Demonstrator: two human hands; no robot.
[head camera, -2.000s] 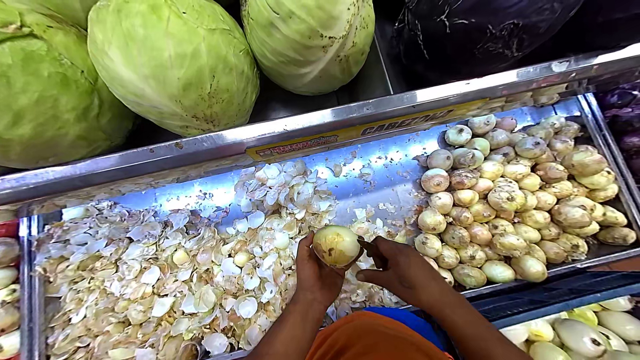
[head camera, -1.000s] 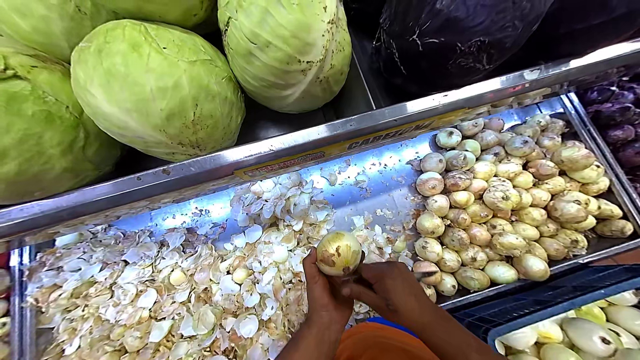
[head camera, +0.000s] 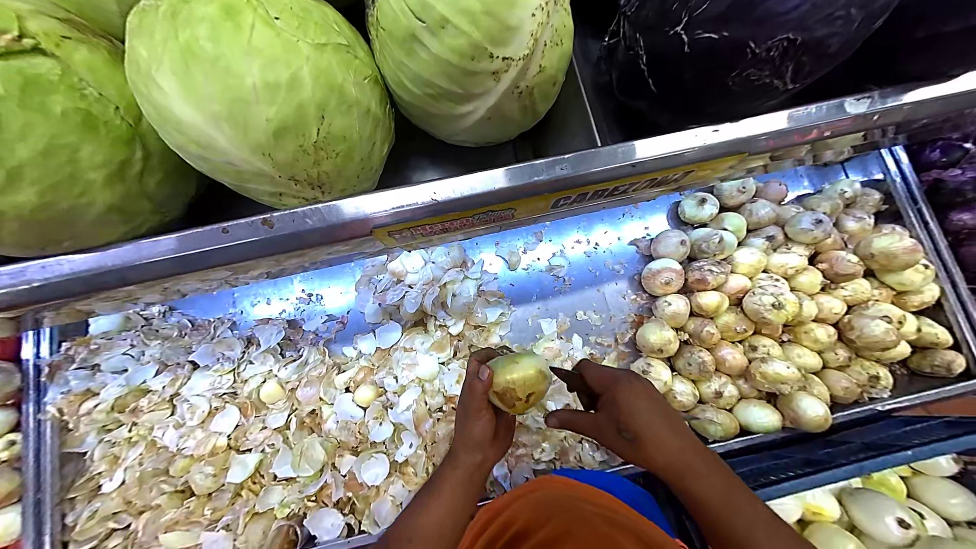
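My left hand (head camera: 486, 408) grips a yellowish onion (head camera: 520, 383) with brown patches, held over the steel tray. Just right of the onion, my right hand (head camera: 610, 408) holds a small dark blade (head camera: 566, 375), probably a knife, whose tip points at the onion; its handle is hidden by the fingers. Loose onion skins (head camera: 305, 427) cover the left and middle of the tray, with a few small onions among them. Many whole onions (head camera: 770, 305) are piled at the tray's right end.
Behind the tray runs a metal ledge (head camera: 457, 191) with a yellow label strip (head camera: 557, 200). Green cabbages (head camera: 259, 99) and dark wrapped produce (head camera: 732, 53) lie beyond it. A dark crate (head camera: 854, 450) at the lower right holds pale onions (head camera: 884, 515).
The onion has turned in my left hand. My right hand, closer to the onion a second ago, is now a little apart from it, with the blade showing.
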